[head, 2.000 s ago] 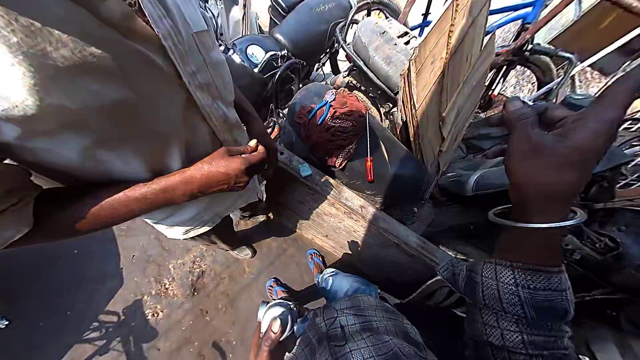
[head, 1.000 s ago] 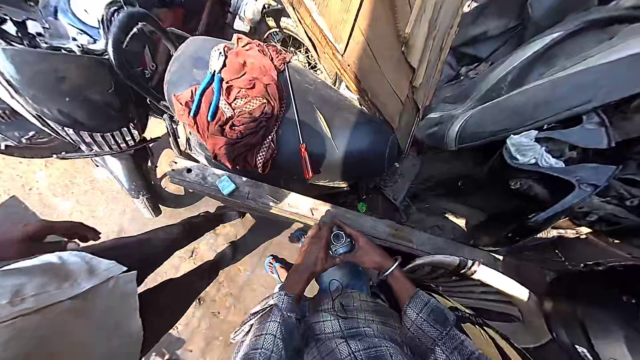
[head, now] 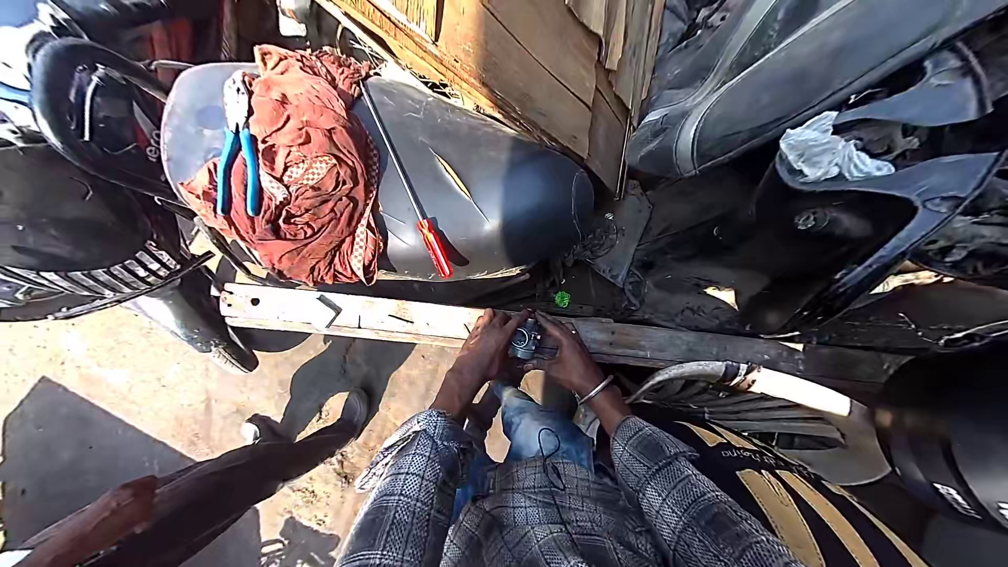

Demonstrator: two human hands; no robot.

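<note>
A small round metal part [head: 525, 339], perhaps a carburetor, is held between both hands over a long wooden plank [head: 386, 316]. My left hand [head: 487, 346] grips its left side, fingertips curled over the top. My right hand [head: 568, 356], with a metal bangle at the wrist, holds its right side. Beyond the plank, a torn black motorcycle seat [head: 504, 197] carries a crumpled red cloth [head: 307, 165]. Blue-handled pliers [head: 239, 157] lie on the cloth. A screwdriver with a red handle [head: 435, 248] rests on the seat beside it, its shaft tip against the cloth.
Wooden boards [head: 535, 71] stand behind the seat. Parked motorcycle parts [head: 87, 213] are at the left, a black scooter panel [head: 874, 213] at the right. Another person's legs [head: 260, 465] are at lower left. A striped black seat cover [head: 756, 465] lies close to my right arm.
Two seconds ago my right hand was raised, apart from my left, which held something low down; now both hands are together on the metal part. The other person has moved back. The view has shifted greatly.
</note>
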